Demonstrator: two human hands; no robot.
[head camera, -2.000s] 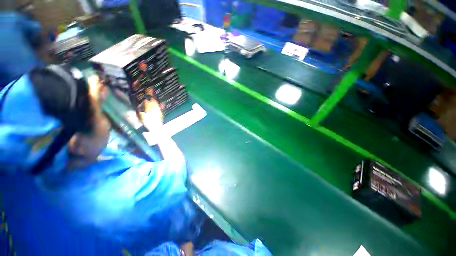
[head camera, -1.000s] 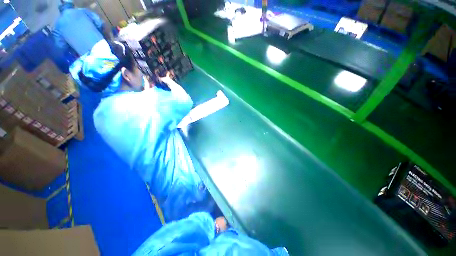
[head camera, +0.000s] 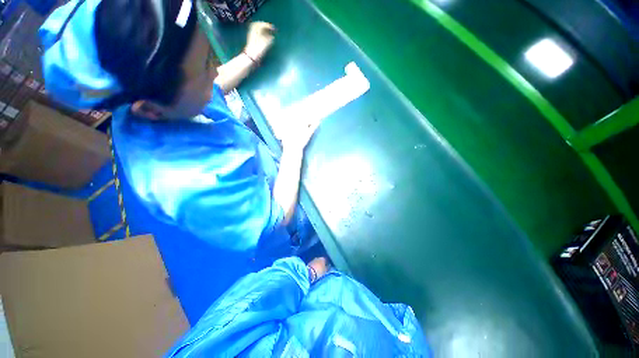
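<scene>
A small part of my left hand (head camera: 319, 266) shows beyond my blue sleeve at the bench's near edge, low in the centre. A band is at its wrist; its fingers are hidden, so its grip cannot be told. My right hand is not in view. A black retail box (head camera: 611, 276) with white print and small pictures lies at the lower right, cut off by the picture's edge. A long white label strip (head camera: 329, 100), curled at its far end, lies on the dark-green bench (head camera: 420, 231) beside the co-worker's hand.
A co-worker in a blue smock and cap (head camera: 193, 164) leans at the bench to the left, both hands over it. Black printed boxes (head camera: 237, 7) show at the top edge. Brown cartons (head camera: 91, 297) stand at the left. A bright green rail (head camera: 490, 63) runs beyond the bench.
The view has shifted down and left. The co-worker's hands have left the stacked boxes; one is now at the label strip. The retail box shows farther right, more cut off.
</scene>
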